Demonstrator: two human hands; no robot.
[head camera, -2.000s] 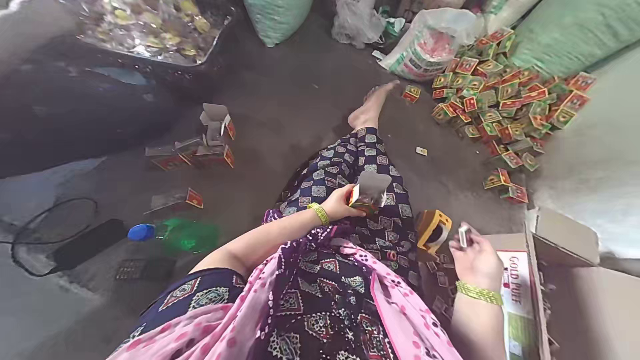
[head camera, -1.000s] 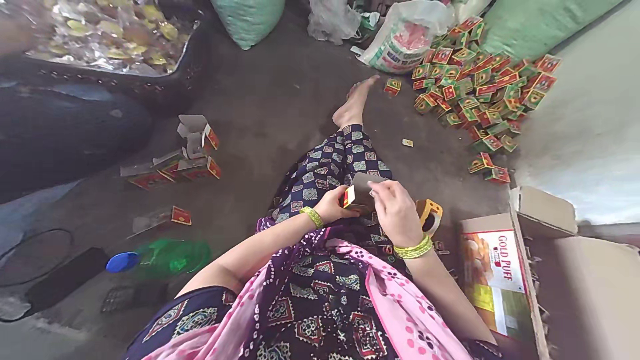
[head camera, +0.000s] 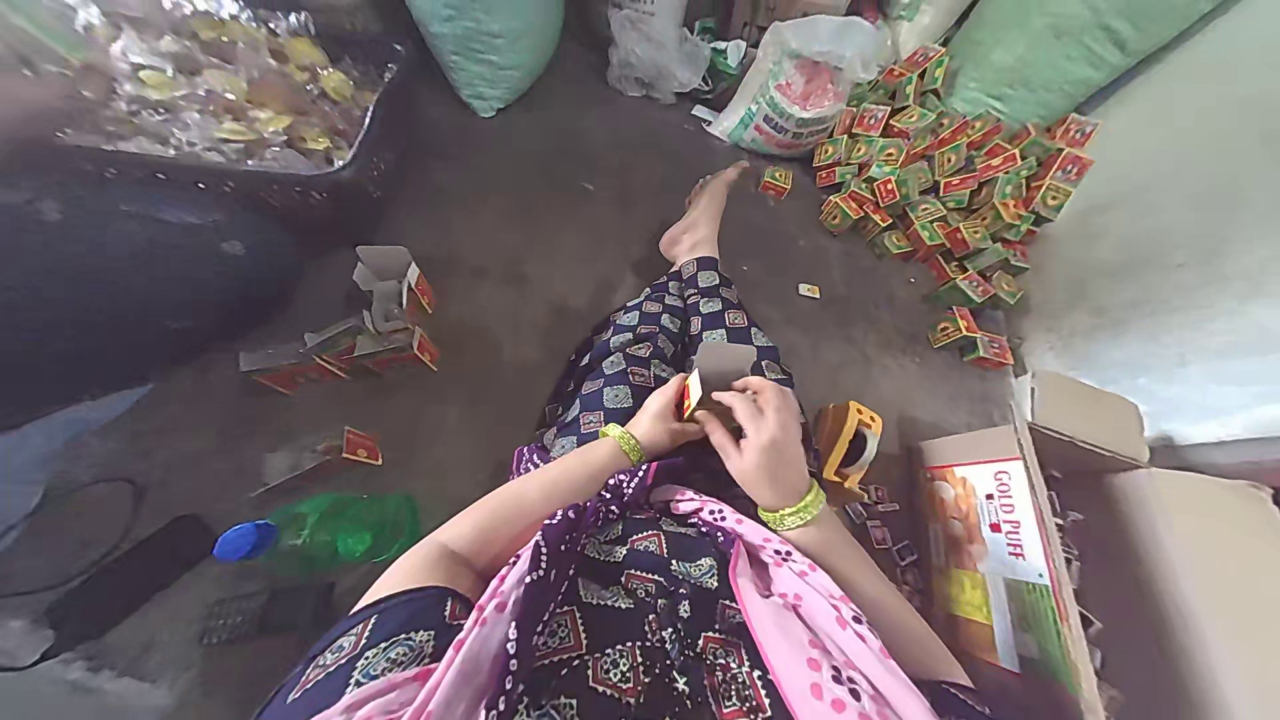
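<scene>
My left hand (head camera: 668, 420) holds a small open cardboard box (head camera: 724, 368) over my lap, its grey flap up and a red and yellow side showing. My right hand (head camera: 762, 435) is at the box's opening, fingertips bent at its near edge; whether they pinch anything is hidden. Right of my right hand a yellow and black container (head camera: 852, 445) lies on the floor, with several small matchbox-like pieces (head camera: 880, 535) beside it. A large printed carton (head camera: 985, 540) stands at the lower right.
A heap of small red and green boxes (head camera: 940, 190) lies at the upper right by sacks (head camera: 800, 90). Open boxes (head camera: 385, 340) and a green plastic bottle (head camera: 345, 530) lie left. A black tub (head camera: 375, 130) of wrapped items is upper left. My foot (head camera: 700, 225) extends forward.
Two seconds ago my right hand was over by the yellow container with a small item in its fingers; it has since moved left to the open box. My left hand still holds the box.
</scene>
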